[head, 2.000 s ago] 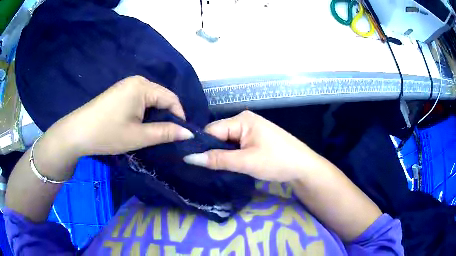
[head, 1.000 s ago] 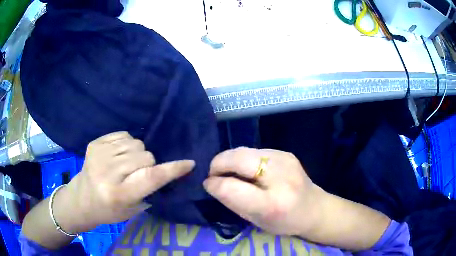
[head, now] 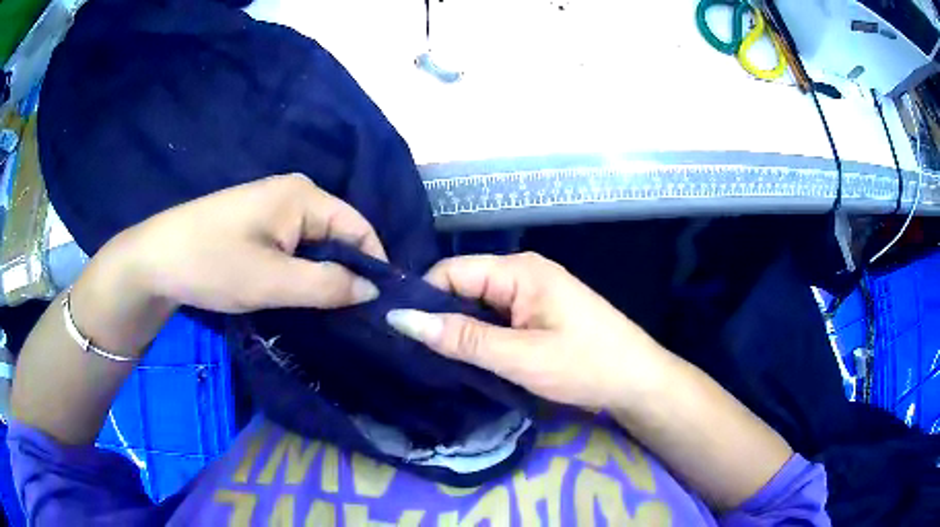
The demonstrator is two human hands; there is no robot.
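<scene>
The dark navy garment [head: 237,113] lies over the left part of the table and hangs down to the wearer's lap. Its open end faces the wearer, with a pale frayed line and a whitish strip [head: 464,453] along the lower edge of the opening. My left hand [head: 258,247] pinches the upper edge of the opening between thumb and fingers. My right hand [head: 536,319] pinches the same edge just to the right, thumb on the inner side. The fingers behind the cloth are partly hidden.
A ruler strip [head: 639,185] runs along the white table's front edge. Green and yellow-handled scissors [head: 761,54] and slim tools lie at the upper right. Dark cords hang over the edge there. More dark cloth [head: 742,319] hangs at the right, with blue plastic [head: 170,401] below.
Both hands have moved up from the lap side and the opening is turned into view again, its edge pinched. The whitish strip shows more than two seconds ago.
</scene>
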